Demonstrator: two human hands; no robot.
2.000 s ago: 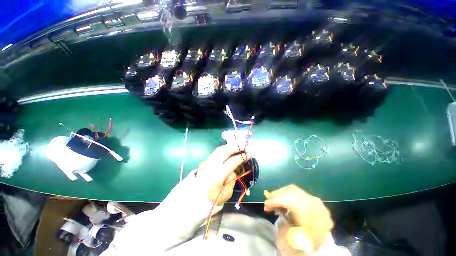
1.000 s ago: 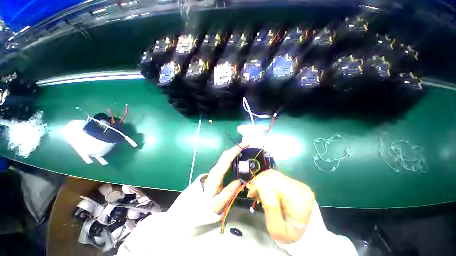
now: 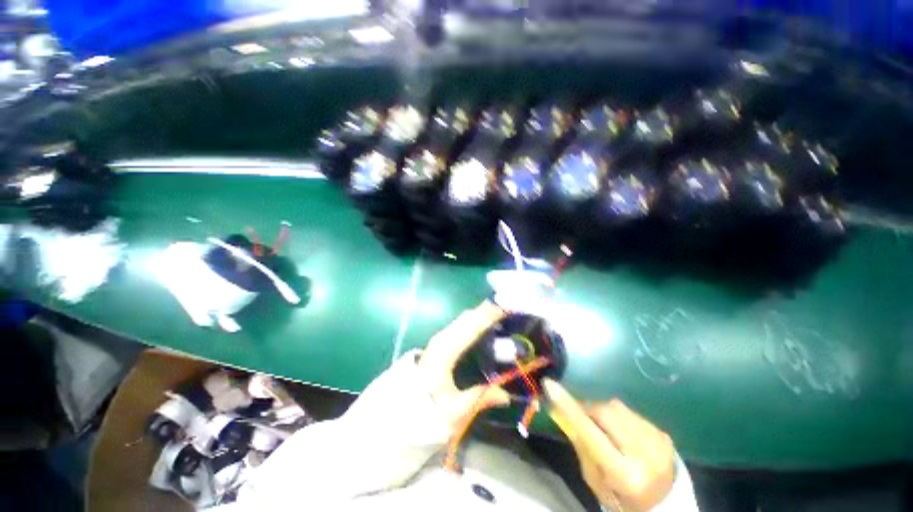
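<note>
A camera housing (image 3: 521,284) with a round black opening stands low at the middle of the bench's near side. My left hand (image 3: 459,365) is closed around its left side. Red and orange wires (image 3: 519,376) rise from the opening and hang over the near rim, with a small white plug at one end. A white lead sticks up behind the housing. My right hand (image 3: 623,446) is at the near right, its fingertips by the opening's right rim. The picture is blurred, and whether this hand holds anything is hidden.
Rows of black modules with boards (image 3: 576,174) stand behind. Another white housing (image 3: 207,287) lies left on the green mat (image 3: 340,350), beside a whitish heap (image 3: 75,262). Thin pale coils (image 3: 656,345) lie right. A carton (image 3: 115,430) of white and black pieces is at lower left.
My right hand first came in to the wires at the opening, then drew back to the lower right with fingers extended. The wires now cross the opening. The view has shifted and blurred.
</note>
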